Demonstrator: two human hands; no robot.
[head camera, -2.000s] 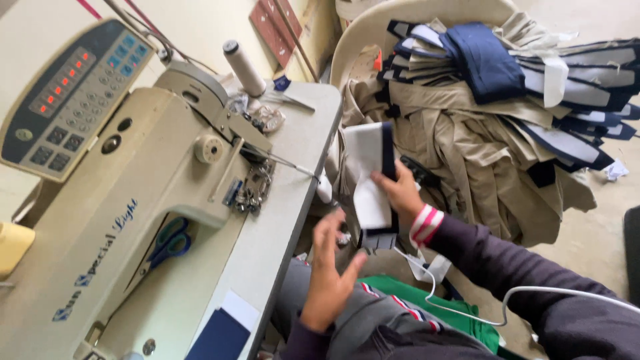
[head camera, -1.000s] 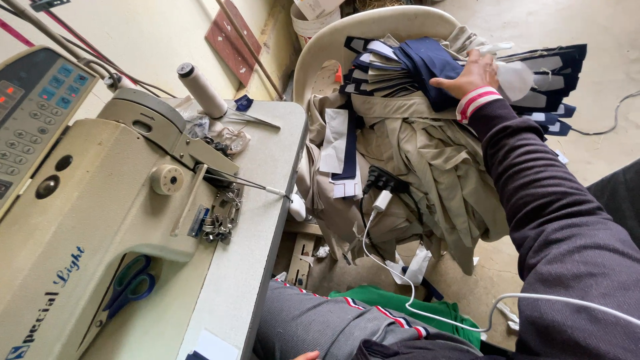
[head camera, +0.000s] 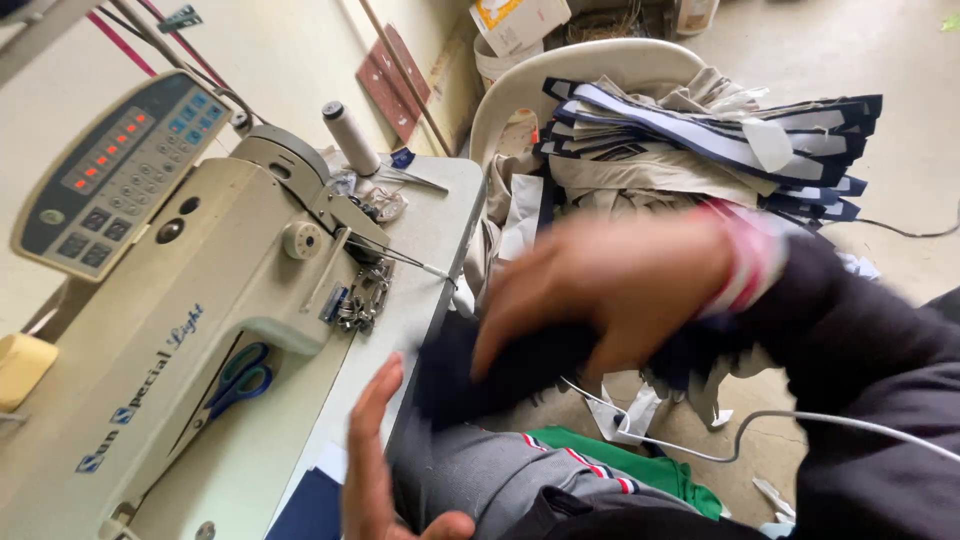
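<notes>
My right hand (head camera: 600, 277), blurred by motion, is over my lap and grips a dark navy fabric piece (head camera: 495, 367). At the table's front edge my left hand (head camera: 375, 465) is raised with fingers apart, holding nothing. Behind my right hand, on a plastic chair (head camera: 600, 54), lies a fanned stack of navy and white fabric strips (head camera: 750, 142) over beige cloth (head camera: 652, 176). A white piece (head camera: 521, 217) hangs on the chair's left side. A navy piece with a white edge (head camera: 307, 506) lies on the table below the sewing machine (head camera: 202, 262).
Blue-handled scissors (head camera: 240, 379) lie by the machine arm. A thread cone (head camera: 351, 139) and metal tweezers or scissors (head camera: 412, 178) rest at the table's back corner. A white cable (head camera: 750, 420) crosses from my right sleeve over green cloth (head camera: 622, 465). Paper scraps lie on the floor.
My right hand has come from the stack on the chair toward my lap with navy fabric. The folded navy piece on top of the stack is gone from there. My left hand has risen into view.
</notes>
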